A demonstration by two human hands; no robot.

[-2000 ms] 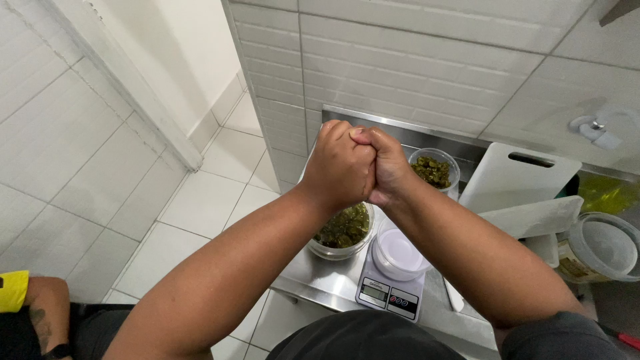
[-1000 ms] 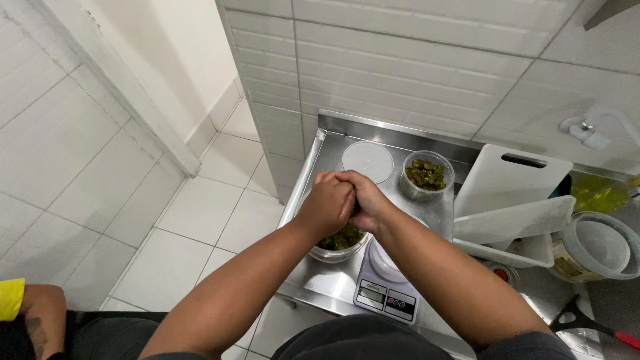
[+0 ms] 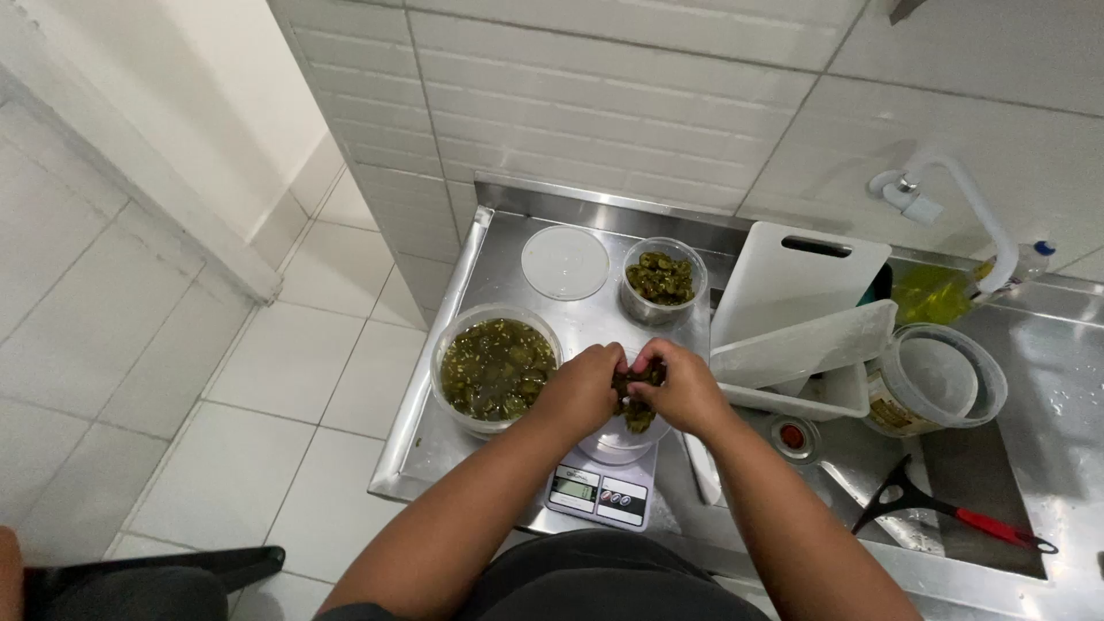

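My left hand (image 3: 586, 388) and my right hand (image 3: 686, 388) hold a clump of dark green sliced pickles (image 3: 640, 379) between their fingers. Beneath them a clear plastic container (image 3: 625, 444) stands on a white digital kitchen scale (image 3: 599, 496), and some slices hang or lie at its opening. Left of my left hand is a large round tub (image 3: 440, 379) of green slices in liquid with pale seeds. Behind my hands stands a smaller clear tub (image 3: 657, 309) with drained-looking slices. A round white lid (image 3: 565, 262) lies flat near it.
Right of my hands, a white cutting board (image 3: 798, 267) leans by white plastic trays (image 3: 793, 349). An empty clear bucket (image 3: 936, 379), a black and red utensil (image 3: 957, 513), a bottle of yellow-green liquid (image 3: 936, 293) and a faucet (image 3: 975, 207) are around the sink. A person's dark-clothed leg (image 3: 129, 591) shows lower left.
My clasped hands were over the large tub; they have moved right and down to the container on the scale. They have come apart, showing the green slices between the fingers.
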